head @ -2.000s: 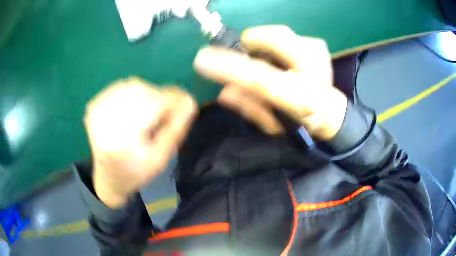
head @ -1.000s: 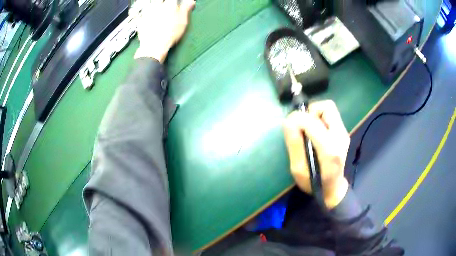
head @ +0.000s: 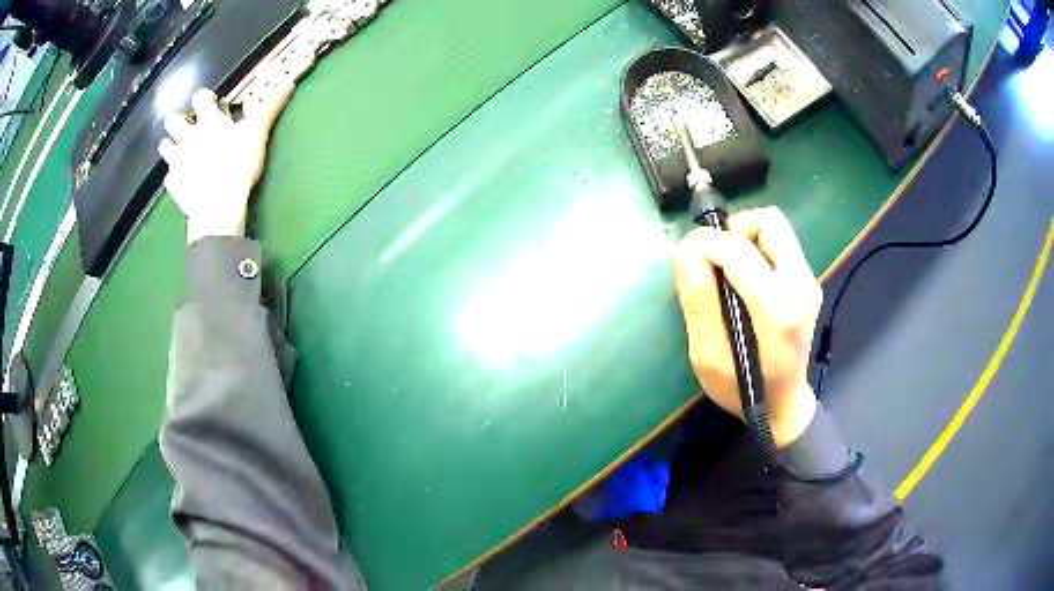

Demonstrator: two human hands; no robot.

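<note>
My right hand (head: 757, 312) holds a soldering iron (head: 737, 329) by its black handle. The iron's tip is in the silvery metal wool of the black tip cleaner (head: 740, 162). My left hand (head: 220, 156) is stretched out at the far left, its fingers over the near end of a long silver-white strip assembly (head: 303, 52) beside a dark glossy bar (head: 127, 219). The fingertips partly cover the strip's end; whether they grip it I cannot tell.
A small square tray (head: 777, 79) stands beside the tip cleaner. A black soldering station (head: 890, 69) with a red light is at the upper right, its cord (head: 913, 245) looping down past the bench edge. Small metal parts (head: 56, 416) lie at the left. Thin wire bits lie on the green mat.
My left hand has moved left and nearer along the strip, to its near end. My right hand has shifted slightly, with the iron's tip still in the metal wool.
</note>
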